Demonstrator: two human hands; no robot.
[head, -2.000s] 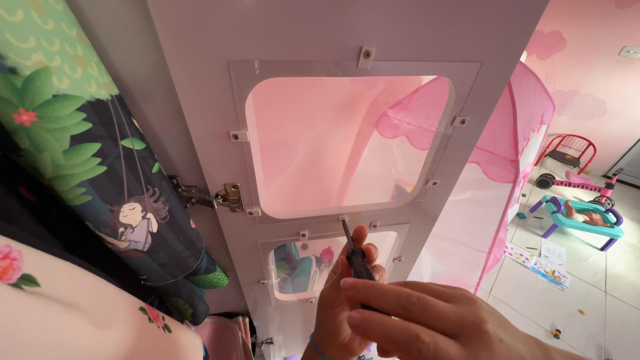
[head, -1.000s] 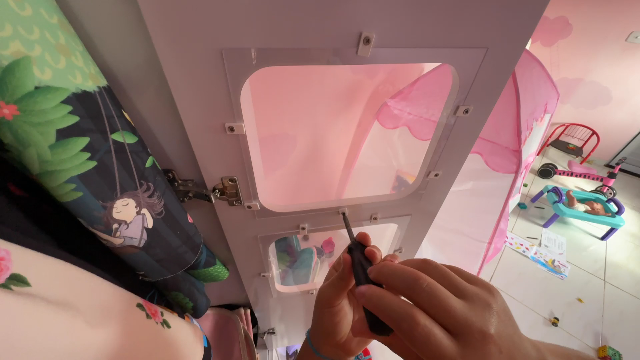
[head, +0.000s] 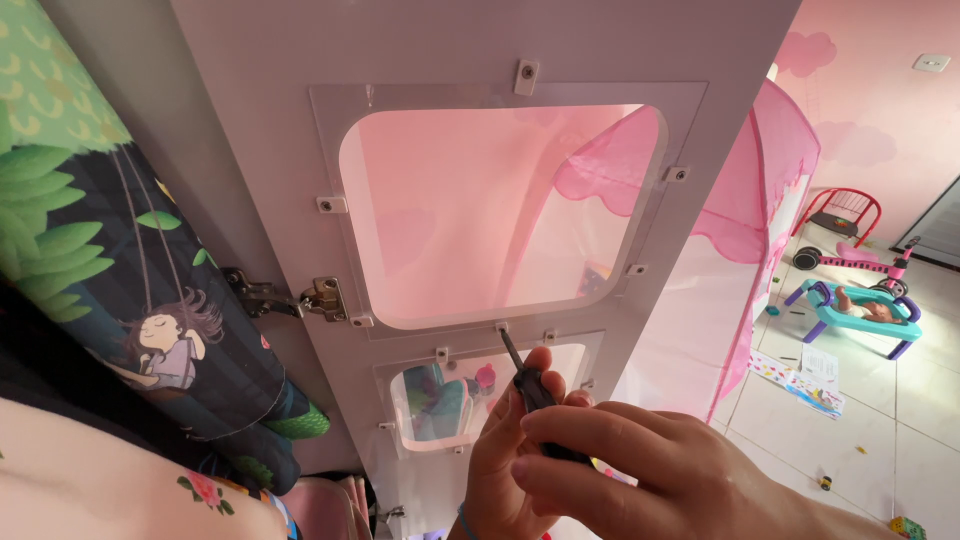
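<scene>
A screwdriver with a black handle [head: 534,391] has its tip at a small white plastic clip [head: 502,328] on the lower edge of a clear plastic pane [head: 465,217]. My left hand [head: 499,457] grips the handle near its front, and my right hand [head: 652,457] holds its rear part with the fingertips. Several screwed clips surround the pane, which covers a rounded window in a white cabinet door [head: 450,45]. Below it is a smaller clear pane [head: 420,375] with its own clips. The screw under the tip is hidden.
A metal hinge [head: 324,298] joins the door at left, beside hanging printed fabric [head: 172,262]. Behind the door stands a pink play tent [head: 720,300]. On the tiled floor are a pink scooter [head: 855,259], a toy doll bed [head: 862,322], a red chair [head: 840,214] and papers [head: 817,367].
The screwdriver's tip stays around the same lower clip while my fingers shift their grip on the handle. More of the handle shows than two seconds ago.
</scene>
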